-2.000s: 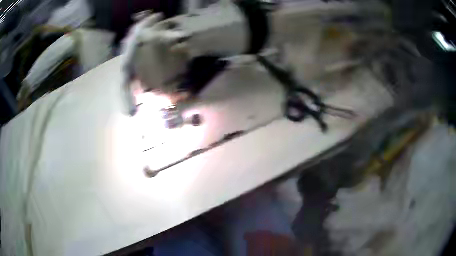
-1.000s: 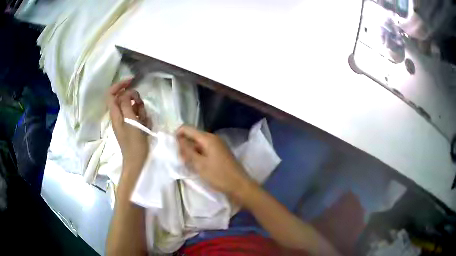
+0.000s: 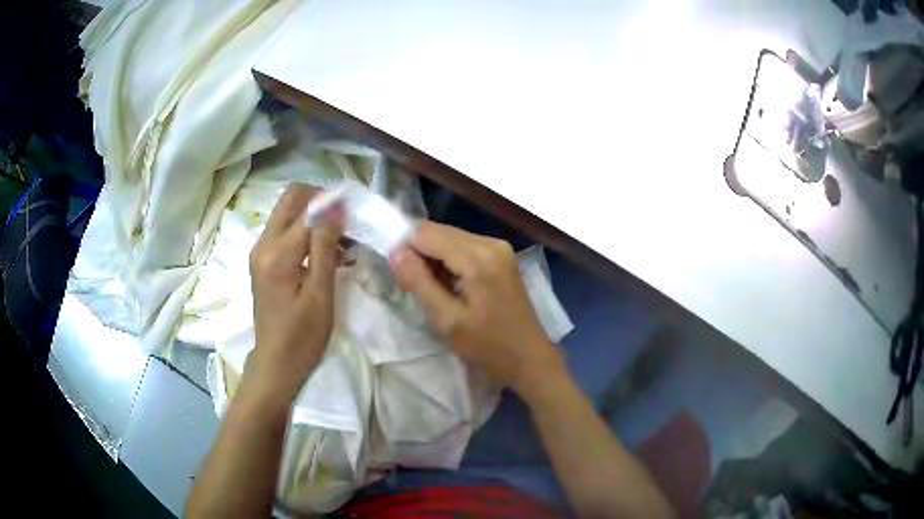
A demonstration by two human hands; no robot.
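A small white piece [image 3: 370, 216], blurred, a label or folded fabric, is stretched between my two hands above the lap. My left hand [image 3: 294, 279] holds its left end with the fingertips. My right hand [image 3: 471, 294] pinches its right end between thumb and fingers. White to cream garment pieces [image 3: 339, 390] lie in a loose heap under and around both hands, on the lap. The parts of the heap right beneath my hands are hidden.
The white machine table [image 3: 527, 112] with a brown edge crosses above the lap. The sewing machine's lit needle area [image 3: 805, 127] is at the upper right, with black shears [image 3: 905, 355] at the right rim. More cream cloth [image 3: 187, 122] hangs at the left, above a grey side board [image 3: 167, 436].
The view has swung from the machine to the lap. Since the second frame both hands have moved up a little, and the small white piece is now held flat between them.
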